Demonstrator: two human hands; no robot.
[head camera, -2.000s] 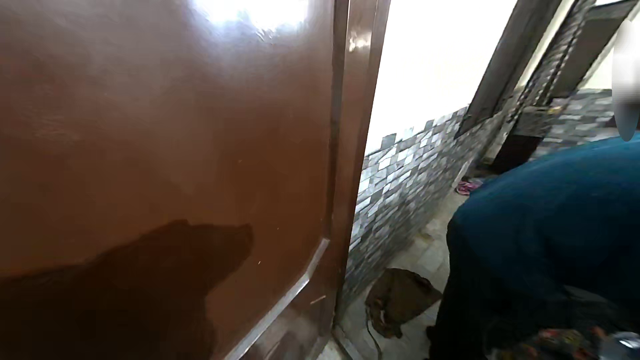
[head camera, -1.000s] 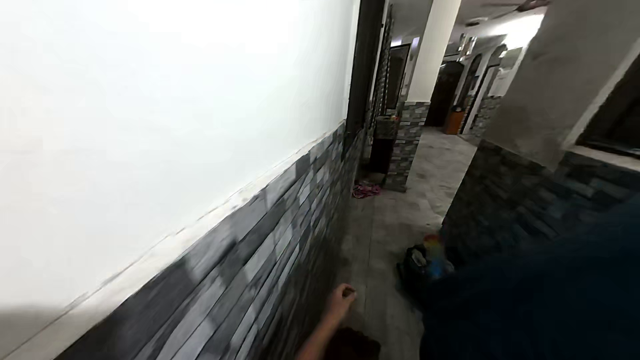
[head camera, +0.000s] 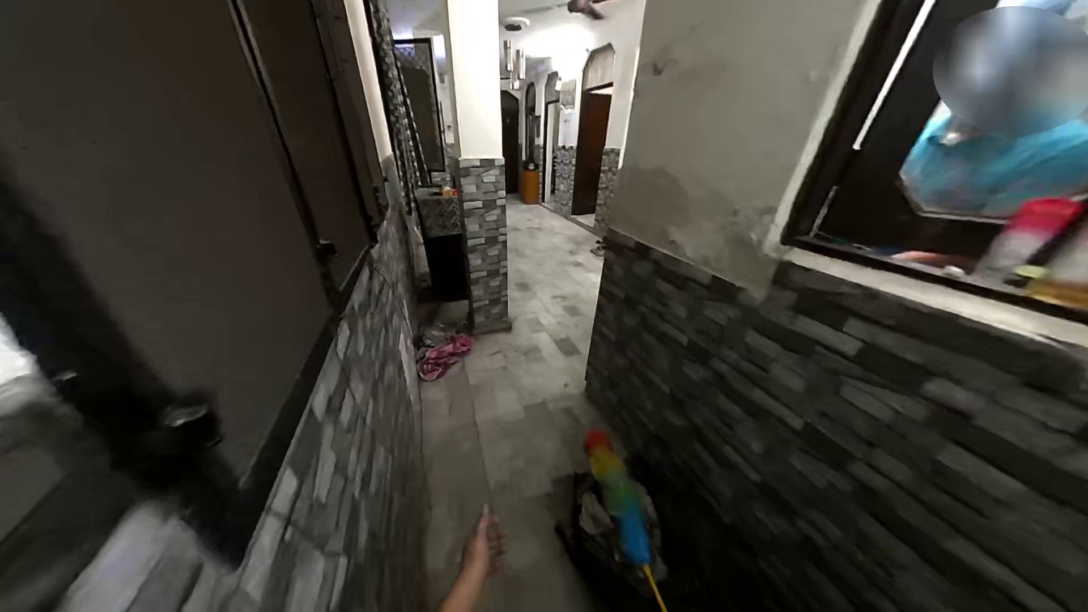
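Observation:
My left hand (head camera: 483, 548) hangs low at the bottom middle, over the tiled floor, with its fingers apart and nothing in it. To its right, a rainbow-coloured duster (head camera: 619, 493) with a yellow handle lies over a dark heap or container (head camera: 591, 518) by the stone-tiled wall; what the dark thing is, I cannot tell. My right hand is not in view.
A narrow passage (head camera: 527, 416) runs ahead between stone-clad walls. Pink cloth (head camera: 444, 355) lies on the floor beside a tiled pillar (head camera: 486, 246). Dark shutters (head camera: 246, 170) line the left; a window sill (head camera: 935, 285) with several items is at right.
The view has swung from the brown door to the passage. The person in blue-green seen at right two seconds ago is no longer there. My left hand has come into view.

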